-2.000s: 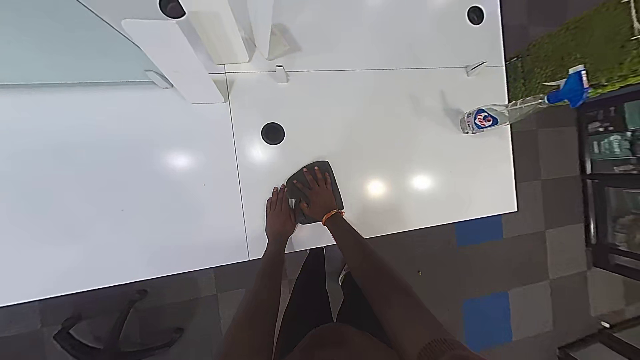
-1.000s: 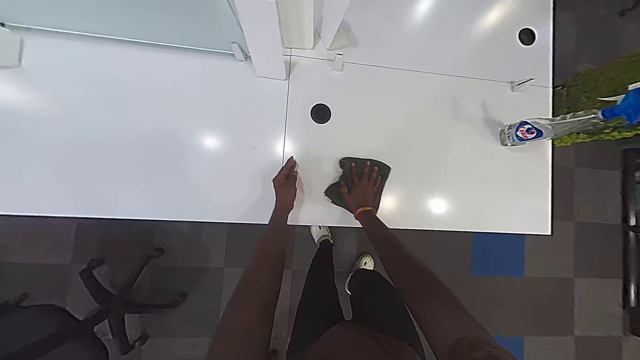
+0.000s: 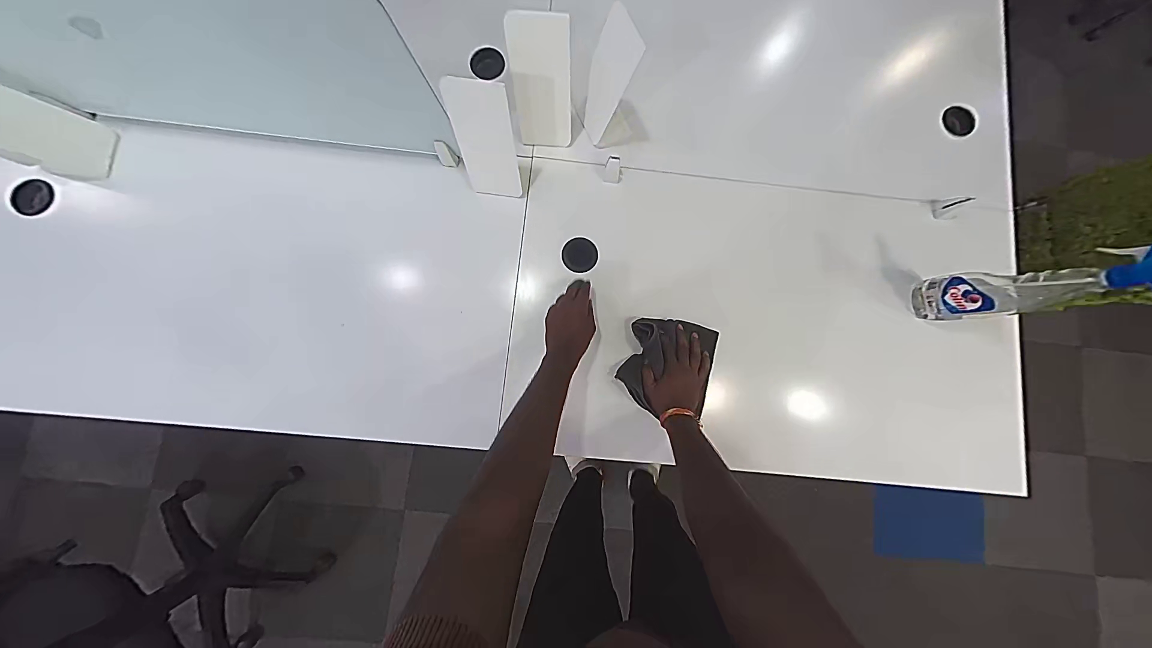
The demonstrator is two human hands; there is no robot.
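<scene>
My right hand (image 3: 679,373), with an orange band at its wrist, lies flat with spread fingers on a dark, crumpled cloth (image 3: 643,335) and presses it to the white desk top (image 3: 765,261). To its left, my left hand (image 3: 570,324) is over the same desk, fingers bent and close together, just below a round black cable grommet (image 3: 580,255). Whether anything is inside the left hand cannot be seen. Near the desk's right edge is a clear spray bottle (image 3: 981,295) with a blue head and a label.
White upright panels (image 3: 538,81) and a glass divider (image 3: 252,72) rise at the back and left. Small white brackets (image 3: 612,169) stand along the seam. A black wheeled chair base (image 3: 211,571) is on the carpet tiles at lower left. Green turf-like material (image 3: 1089,202) lies beyond the right edge.
Both hands were together at the cloth two seconds ago; now they are apart. The right hand is still on the cloth, which has become more crumpled. The left hand has moved nearer the grommet.
</scene>
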